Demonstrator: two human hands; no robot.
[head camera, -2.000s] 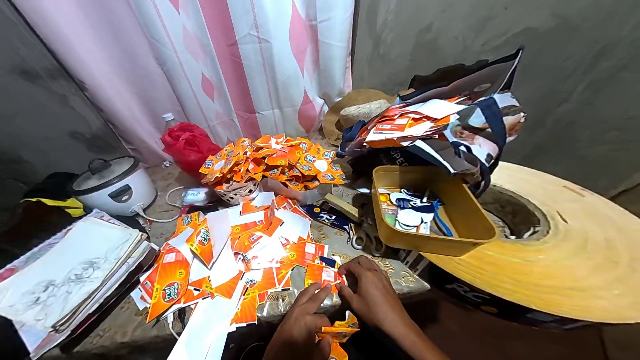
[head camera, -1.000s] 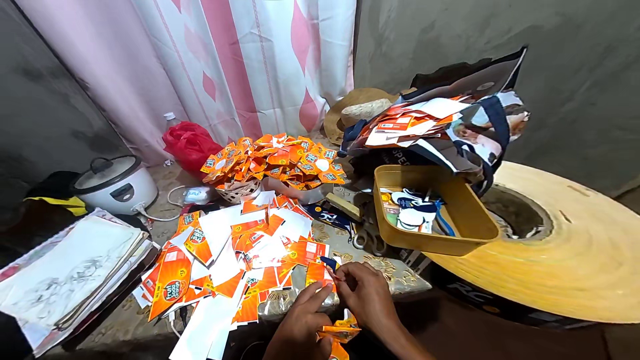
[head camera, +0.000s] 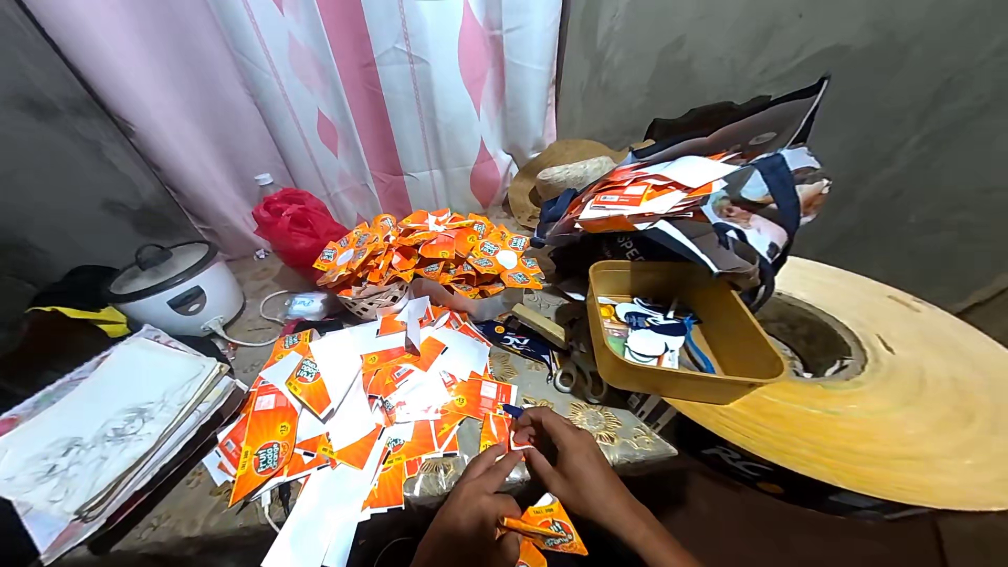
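At the table's front edge, my left hand (head camera: 476, 508) grips a folded orange paper piece (head camera: 547, 526), more of which hangs below the fingers. Its fingertips meet those of my right hand (head camera: 571, 465) at a small orange and white paper piece (head camera: 498, 431). A dark blue tip (head camera: 513, 410), perhaps of a pen, sticks out by my right fingers; the rest of it is hidden. Left of my hands lies a heap of cut orange and white printed papers (head camera: 378, 409). Behind it, folded orange paper pieces (head camera: 441, 248) fill a woven basket (head camera: 376, 302).
Scissors (head camera: 579, 380) lie beside a mustard plastic tub (head camera: 693, 390). A bag (head camera: 756, 197) full of cut papers stands behind the tub. At right is a large yellowish roll (head camera: 906, 394). A rice cooker (head camera: 177, 291), a stack of papers (head camera: 102, 425) and a red plastic bag (head camera: 295, 228) are at left.
Both hands stay at the front edge while their fingers shift on the small paper. The blue tip has changed its angle beside my right fingers.
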